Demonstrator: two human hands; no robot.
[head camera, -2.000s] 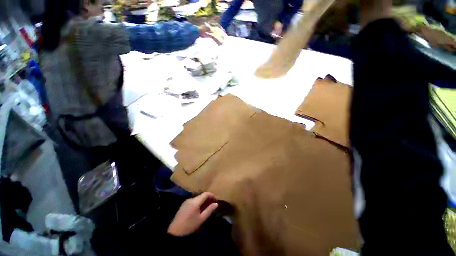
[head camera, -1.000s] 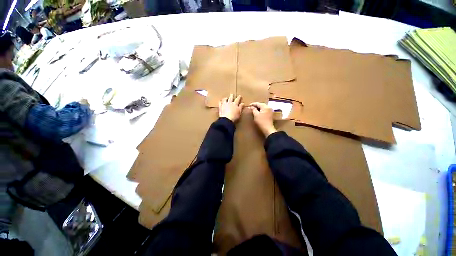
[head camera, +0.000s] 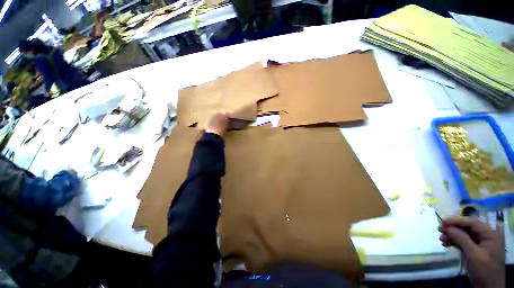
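Note:
Brown panels lie in front of me: a large one (head camera: 293, 185) with a tiny bright glint near its middle, and a smaller one (head camera: 222, 93) above it. My left hand (head camera: 216, 122) grips the near edge of the smaller panel, which is bent up beside the fingers. My right hand (head camera: 470, 242) is at the lower right, away from the panels and below the hardware tray. Its fingers are pinched on something thin and dark, too small to name.
A blue-rimmed tray (head camera: 442, 143) of gold pieces stands at right. A yellowish sheet stack (head camera: 445, 50) lies at far right. More brown panels (head camera: 332, 90) lie at the back. White wrapping (head camera: 107, 109) covers the left side. A person's blue sleeve (head camera: 42, 191) is at left.
My right hand has left the panel edge and moved to the lower right near the tray. My left hand stays at the smaller panel, whose edge is now bent up. The view has turned right.

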